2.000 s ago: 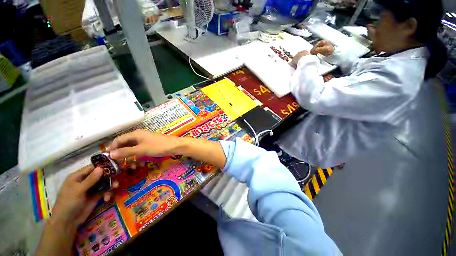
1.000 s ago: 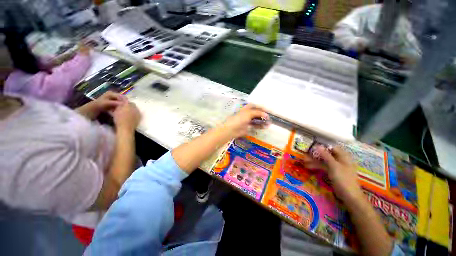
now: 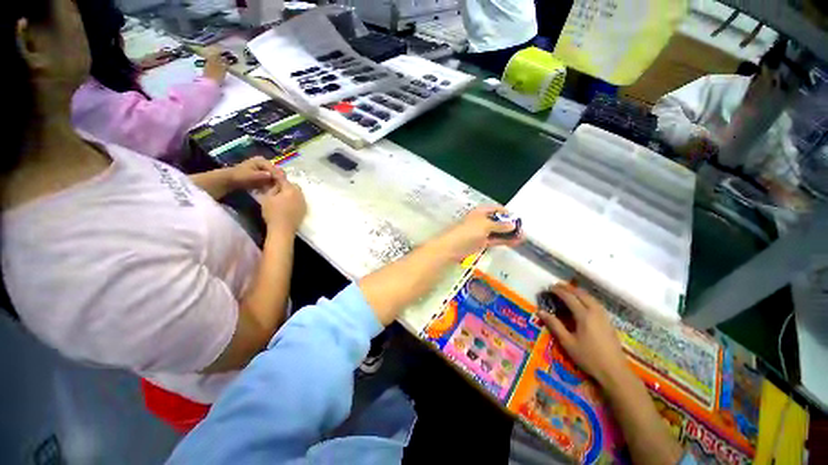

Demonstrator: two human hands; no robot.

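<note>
My left hand [image 3: 477, 233] reaches forward over the seam between the grey-white board and the printed mat [image 3: 490, 341]. It holds a small dark watch unit with a pale rim [image 3: 507, 225] at its fingertips, near the empty white tray [image 3: 604, 209]. My right hand [image 3: 586, 334] is low over the mat, palm down, with its fingers on a second small dark unit [image 3: 549, 302]. Its fingers partly hide that unit, and I cannot tell which side faces up.
A dark rectangular piece [image 3: 342, 161] lies on the grey-white board [image 3: 381, 204]. A tray filled with dark watches [image 3: 381, 95] with a red tag stands beyond it. A co-worker in a pale shirt [image 3: 136, 263] sits close at left. A grey post stands at right.
The view has swung left. My hands, earlier together at one watch unit, are now apart, each with a dark unit. The left hand has moved out toward the tray's near corner.
</note>
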